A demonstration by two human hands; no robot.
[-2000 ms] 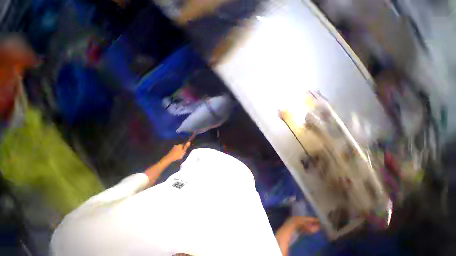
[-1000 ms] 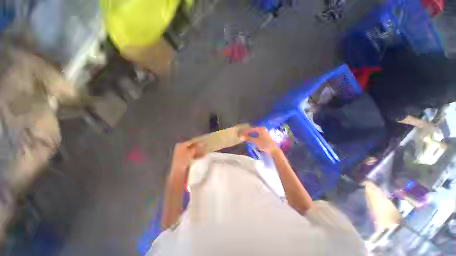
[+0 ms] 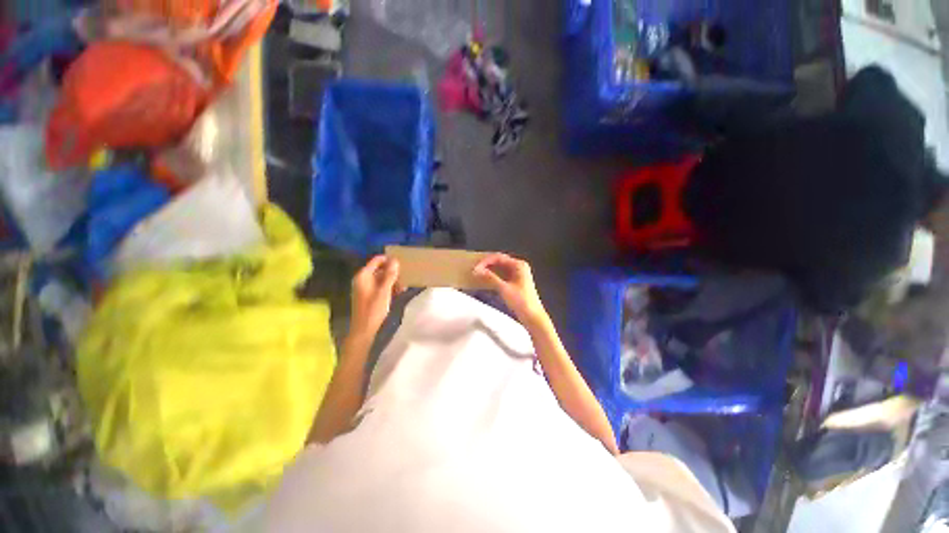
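Observation:
A stiff tan-brown cardboard template [image 3: 437, 268] is held level in front of my body, near the middle of the view. My left hand [image 3: 376, 289] grips its left end, thumb and fingers pinching the edge. My right hand [image 3: 509, 279] grips its right end between thumb and fingers. My white top fills the area just below it.
A yellow cloth bundle [image 3: 208, 364] and an orange one [image 3: 125, 99] lie at left. A blue crate [image 3: 373, 167] stands on the floor ahead. Cloth-filled blue crates [image 3: 699, 401], a red stool [image 3: 653, 205] and a large dark cloth heap [image 3: 812, 193] are at right.
The view has swung from the light table past the floor to the crates and yellow bundle. Both hands hold the template, as one second ago; two seconds ago they were apart.

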